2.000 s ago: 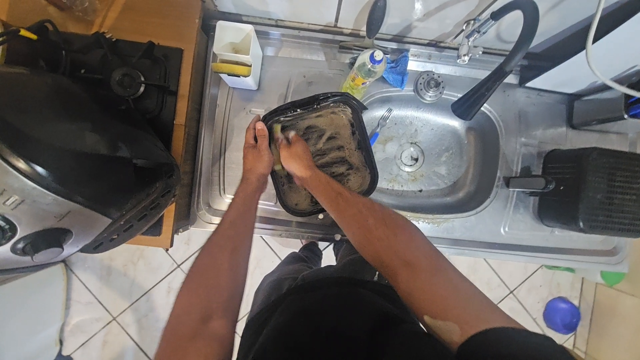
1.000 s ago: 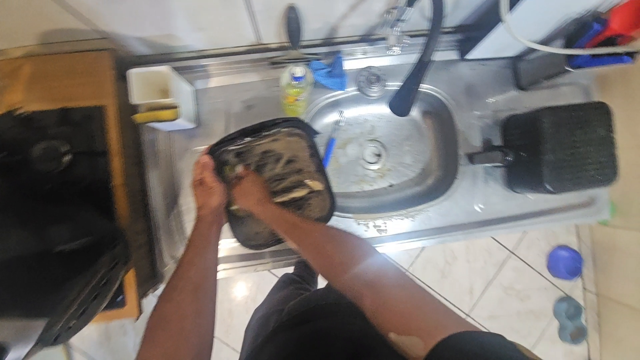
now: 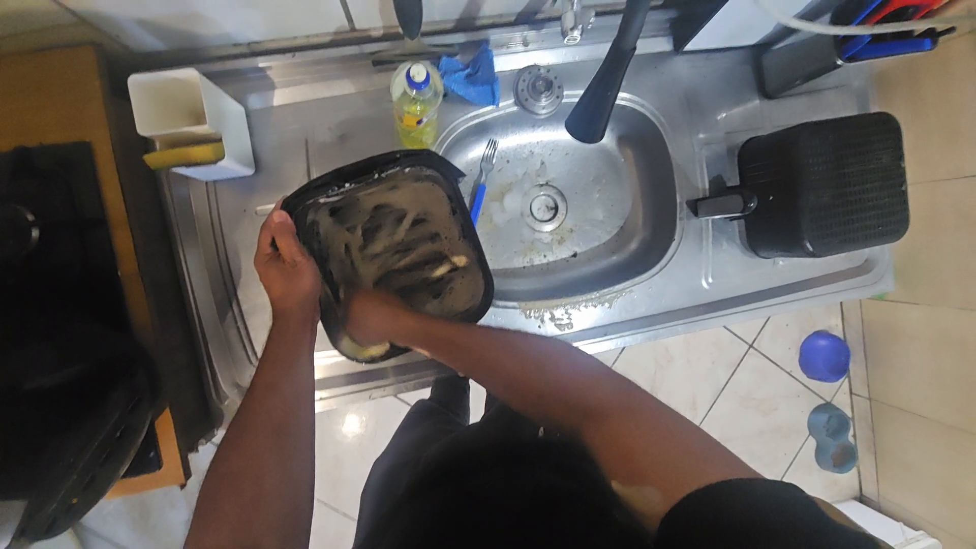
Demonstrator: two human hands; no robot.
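Observation:
My left hand (image 3: 288, 263) grips the left rim of a black square pan (image 3: 412, 221), tilted over the drainboard and the left edge of the sink basin. Brownish suds streak its inside. My right hand (image 3: 375, 319) is inside the pan at its lower left corner, blurred, fingers bent over a sponge (image 3: 371, 351) of which only a yellowish edge shows. A fork with a blue handle (image 3: 480, 191) lies in the basin just right of the pan. Behind the pan stands a bottle of yellow liquid (image 3: 417, 107), with a blue cloth (image 3: 473, 75) beside it.
A black faucet spout (image 3: 598, 99) hangs over the steel basin (image 3: 633, 252). A black air fryer basket (image 3: 827, 187) lies on the right drainboard. At left stand a white holder (image 3: 229, 126) with a yellow sponge (image 3: 183, 155) and a stove (image 3: 57, 229). A blue ball (image 3: 823, 355) rests on the floor.
My right hand has moved from the pan's upper left part down to its lower left corner. My left hand stays on the left rim. The view has shifted.

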